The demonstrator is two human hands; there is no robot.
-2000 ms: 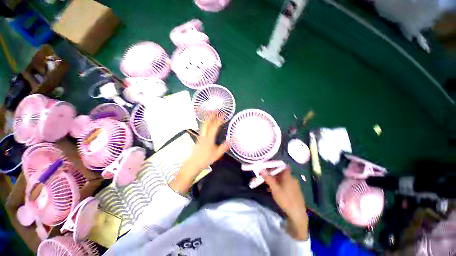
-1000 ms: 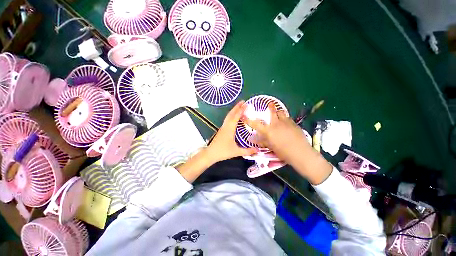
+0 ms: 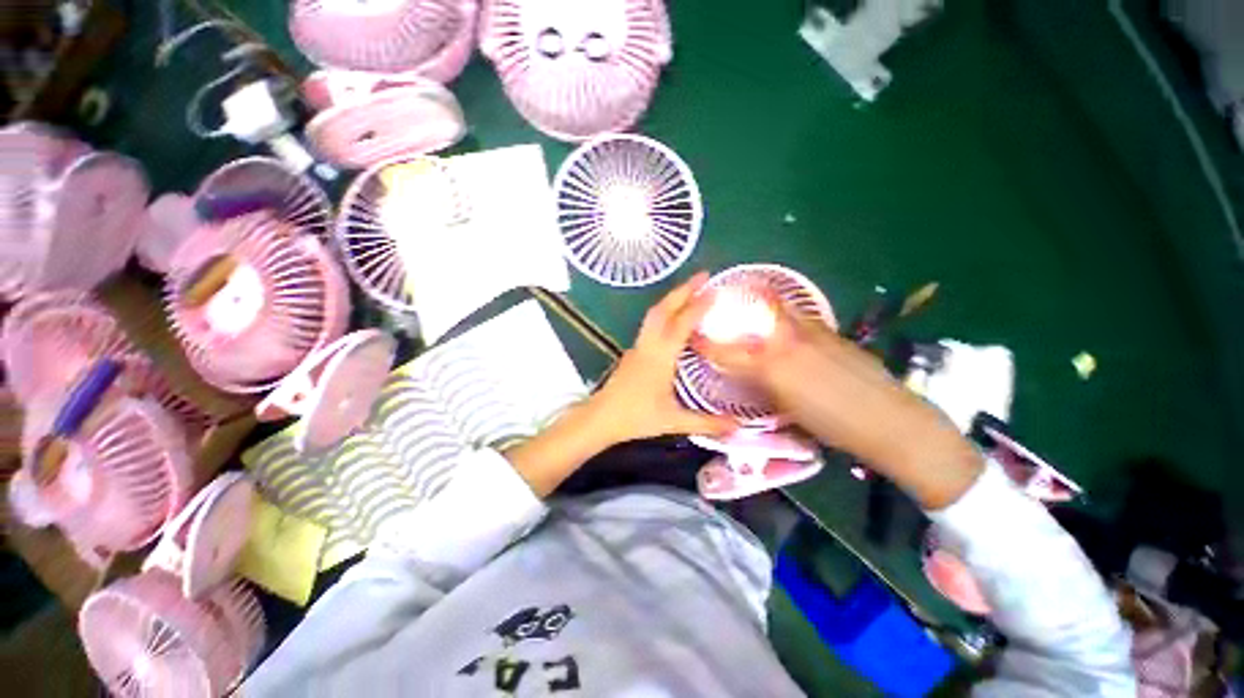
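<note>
A pink clip fan (image 3: 760, 458) stands at the bench's near edge, its caged head up and its clip base toward me. My left hand (image 3: 652, 371) grips the left side of the fan head. My right hand (image 3: 819, 382) lies over the centre and right of the head, slightly blurred; its fingertips are at the bright centre, and whether they hold something is hidden. A loose front grille (image 3: 629, 210) lies flat on the green bench beyond my left hand. Another loose grille (image 3: 358, 235) lies partly under white paper (image 3: 512, 232).
Several pink fans (image 3: 259, 300) crowd the left side. More fans (image 3: 580, 62) stand at the top. A label sheet (image 3: 409, 423) lies by my left forearm. A white wipe (image 3: 975, 382) and small tools are right of my right hand. A blue bin (image 3: 866, 627) is below right.
Two seconds ago my left hand was at the loose grille and my right held the clip base. Now both hands are on the fan head. Since one second ago, the view has shifted slightly.
</note>
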